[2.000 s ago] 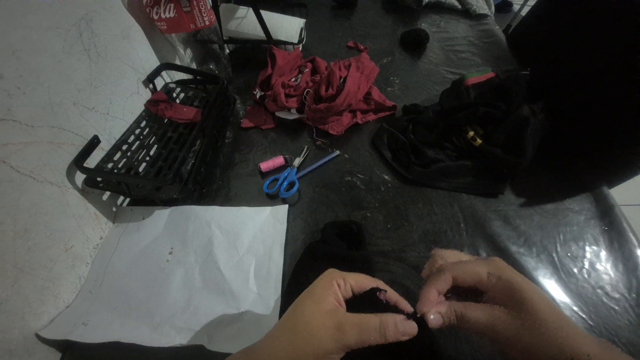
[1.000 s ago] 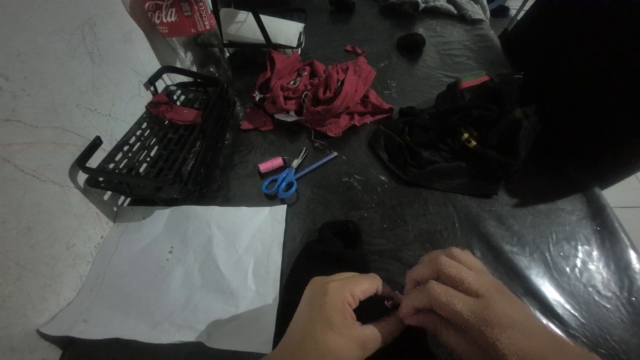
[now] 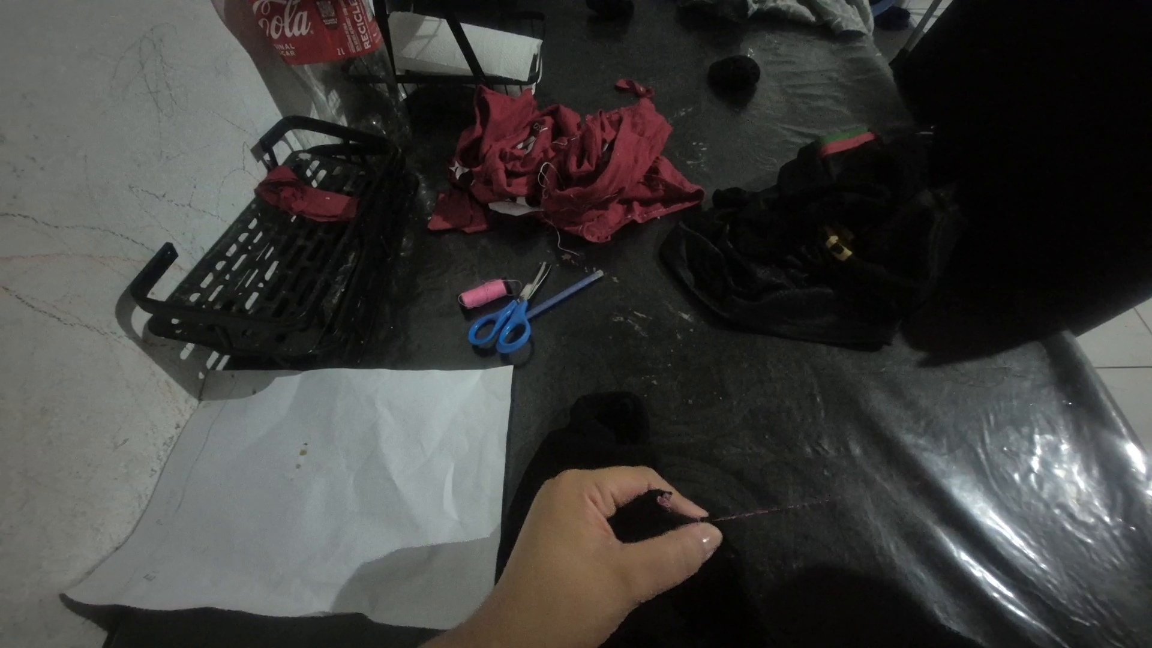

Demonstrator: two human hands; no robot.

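Note:
My left hand (image 3: 621,540) pinches black fabric (image 3: 576,441) between thumb and forefinger at the lower middle. A thin pinkish thread (image 3: 765,511) stretches from those fingertips toward the right, and a small knot of pink stitching shows on the fabric inside the hand's curve. My right hand is out of view. Beyond the fabric lie blue-handled scissors (image 3: 502,326) with their blades apart, a spool of pink thread (image 3: 484,293) and a blue pen-like stick (image 3: 567,295). No needle can be made out.
White paper (image 3: 315,486) lies at left, below a black slatted rack (image 3: 261,261) bearing a red cloth strip (image 3: 306,196). Crumpled red fabric (image 3: 612,171) lies at the back, near a Coca-Cola bottle (image 3: 315,31). Dark cloth with a yellow item (image 3: 839,243) is at right.
My right hand has left the view; before, its fingers were at the fabric beside my left hand. The thread now runs out taut to the right. My left hand keeps its pinch.

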